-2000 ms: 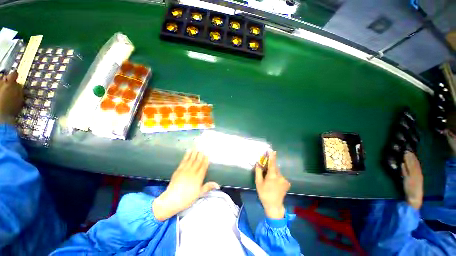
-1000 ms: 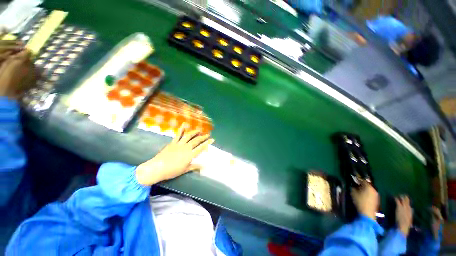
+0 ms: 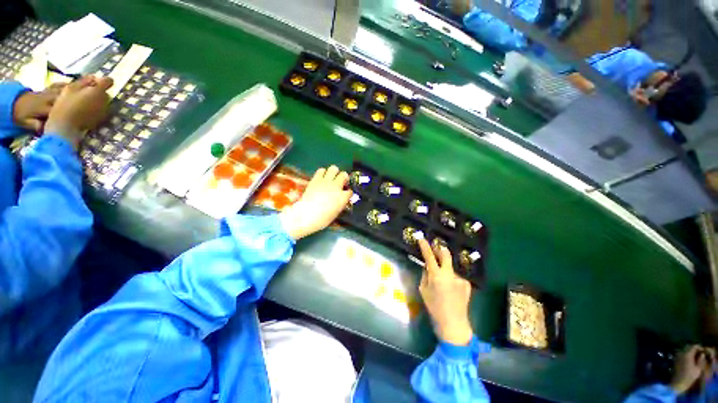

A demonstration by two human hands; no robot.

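A black parts tray (image 3: 431, 223) lies in front of me, with two rows of pockets holding small round parts with white-silver glints. My left hand (image 3: 319, 203) is at the tray's left end, fingertips over its corner. My right hand (image 3: 446, 293) is at its near edge, index and middle fingers reaching over the front pockets; whether it grips anything is hidden. A bright white backing sheet (image 3: 358, 271) with several yellow pieces lies on the worktop nearer to me, between my arms.
A second black tray (image 3: 364, 101) with amber-centred parts lies farther back. Sheets with orange dots (image 3: 281, 189) and a clear pack (image 3: 206, 189) lie left. A black box of beige pieces (image 3: 526, 319) is right. A neighbour's hands (image 3: 75, 106) work over a grid tray far left.
The near tray has come from the right to in front of me. My right hand has moved left with it. My left hand has moved from the sheets to the tray's left end.
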